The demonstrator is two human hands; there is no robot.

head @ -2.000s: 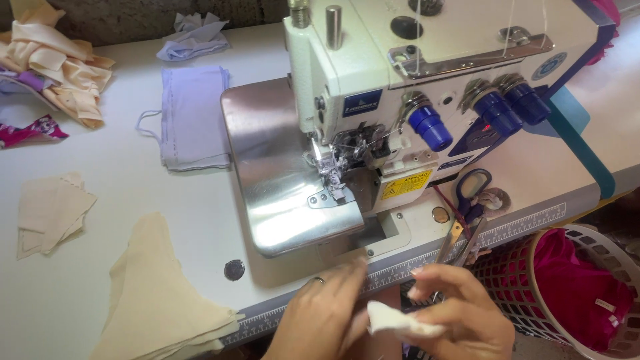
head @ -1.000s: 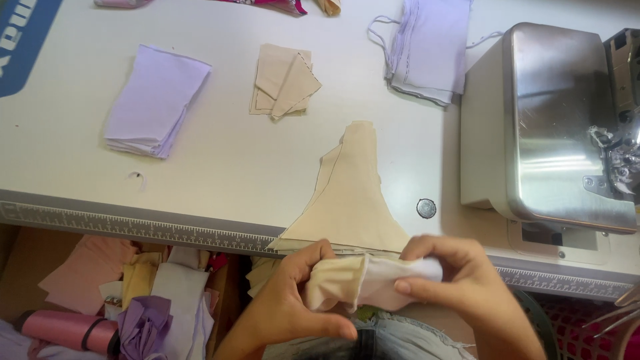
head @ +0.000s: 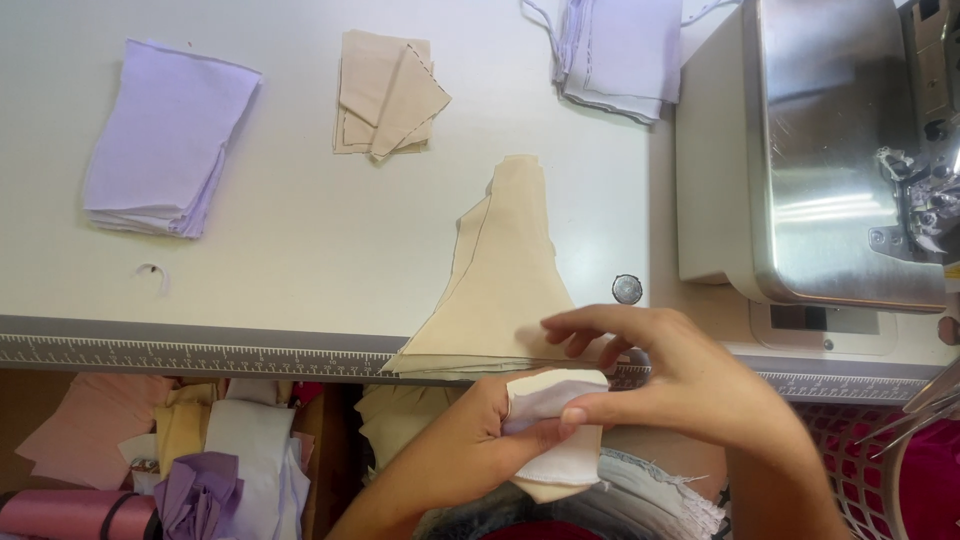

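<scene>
My left hand pinches a small folded piece of white and cream fabric with a stitched lower edge, held over my lap in front of the table. My right hand touches the same piece with its thumb, its other fingers spread above it and near a stack of cream fabric cut pieces. That stack lies at the table's front edge, narrow end pointing away. An overlock sewing machine with a shiny metal plate stands at the right; only part of it is in view.
Lavender fabric stacks and small beige pieces lie on the table. A measuring tape strip runs along its front edge. Below are an open drawer of fabric scraps, a plastic basket and thread snips at the right.
The view has swung left from the machine. Since a second ago the held fabric has been turned and folded smaller, and my right hand's fingers have opened away from it.
</scene>
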